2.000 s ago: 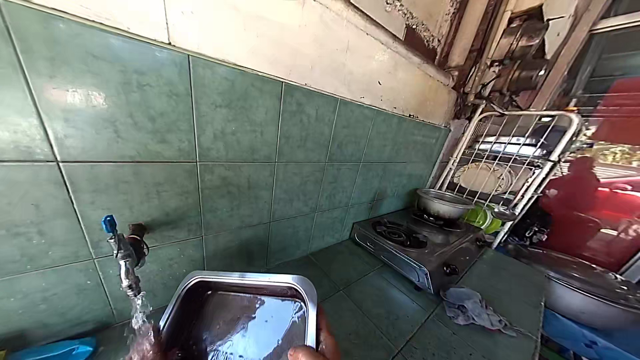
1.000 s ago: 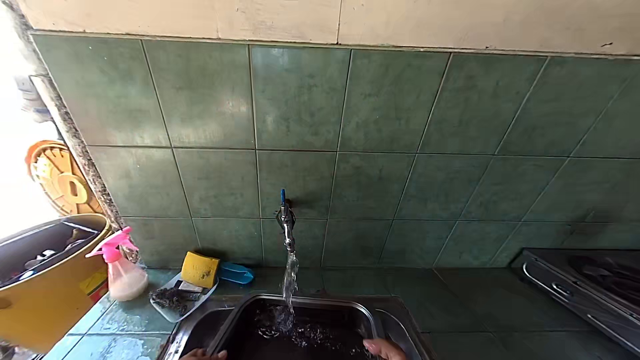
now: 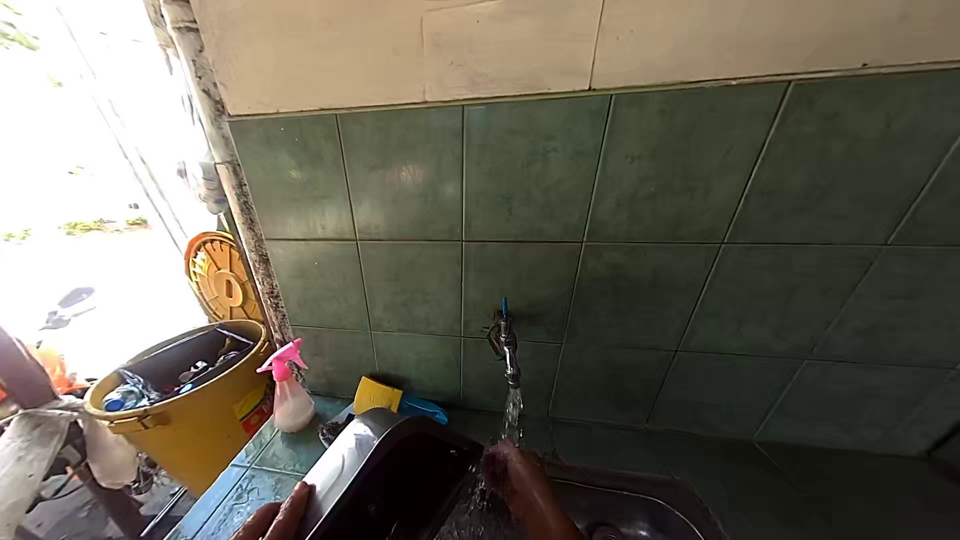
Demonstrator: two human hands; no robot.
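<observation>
My left hand (image 3: 279,519) grips the near left side of a rectangular metal pan (image 3: 346,459), which is tilted up on its side over the left part of the sink. Under the water falling from the wall faucet (image 3: 509,352) is my right hand (image 3: 525,480), wet, beside the pan's right edge. Its fingers are bunched around something small and purplish, blurred by the splashing; what it is I cannot tell. Part of the stainless steel sink (image 3: 637,506) shows to the right of my right forearm.
Left of the pan on the tiled counter (image 3: 262,491) stand a pink-topped spray bottle (image 3: 291,390), a yellow sponge (image 3: 376,395) and a blue plastic item (image 3: 424,409). A yellow bin (image 3: 191,420) full of refuse is at the counter's left end, with an orange lid (image 3: 225,281) behind it. Green wall tiles rise behind the faucet.
The pan, level under the faucet one second ago with both hands on it, is now tipped up to the left. My right hand has left its rim and is in the water stream.
</observation>
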